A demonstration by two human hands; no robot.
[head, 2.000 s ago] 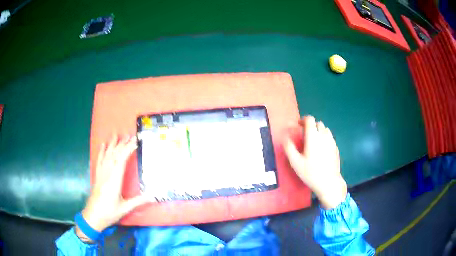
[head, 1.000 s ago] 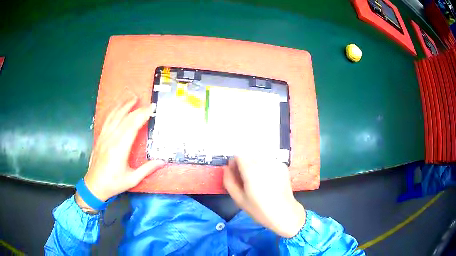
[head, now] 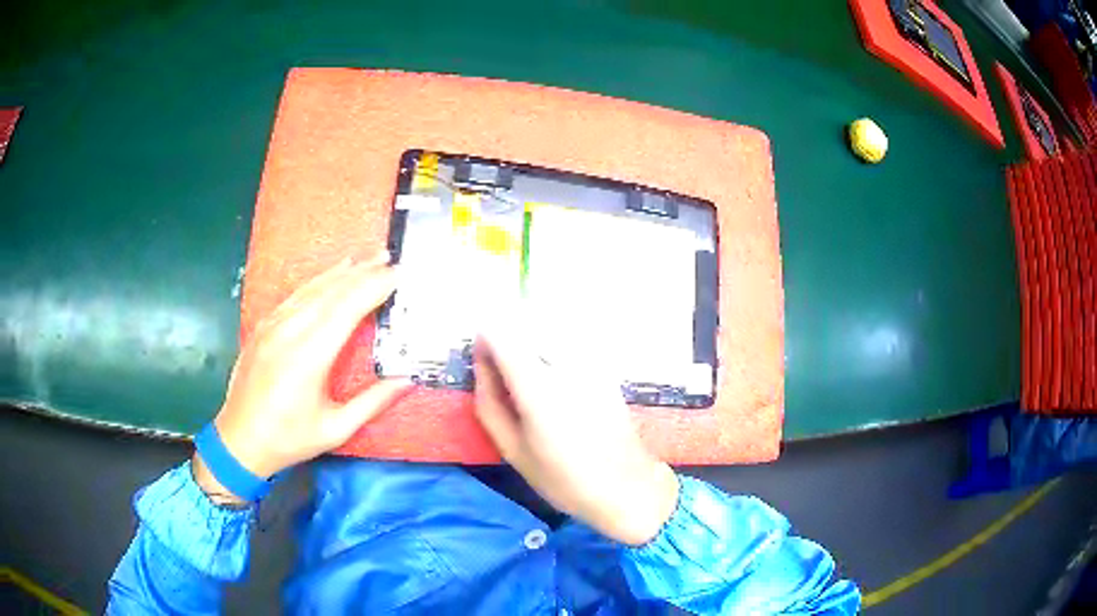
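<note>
An opened tablet [head: 614,289] lies in a red-orange foam tray [head: 517,108] in front of me. Its inside is mostly overexposed white, with yellow pieces at the upper left and a thin green line near the middle. My left hand [head: 301,361] has a blue wrist band; its fingers and thumb are apart at the tablet's left edge and lower left corner. My right hand [head: 571,433] is over the tablet's lower middle, fingertips down near the lower edge parts. Whether its fingers hold anything is too blurred to tell.
A yellow ball [head: 867,140] lies on the green surface [head: 156,241] at right. Another red tray with a tablet [head: 932,46] is at the upper right. A stack of red trays [head: 1056,283] stands at the right edge. A red corner [head: 9,130] shows at far left.
The tray and tablet appear higher in the view. My right hand has come from the tray's right side onto the tablet, then moved left along its lower edge. My left hand stays at the left edge.
</note>
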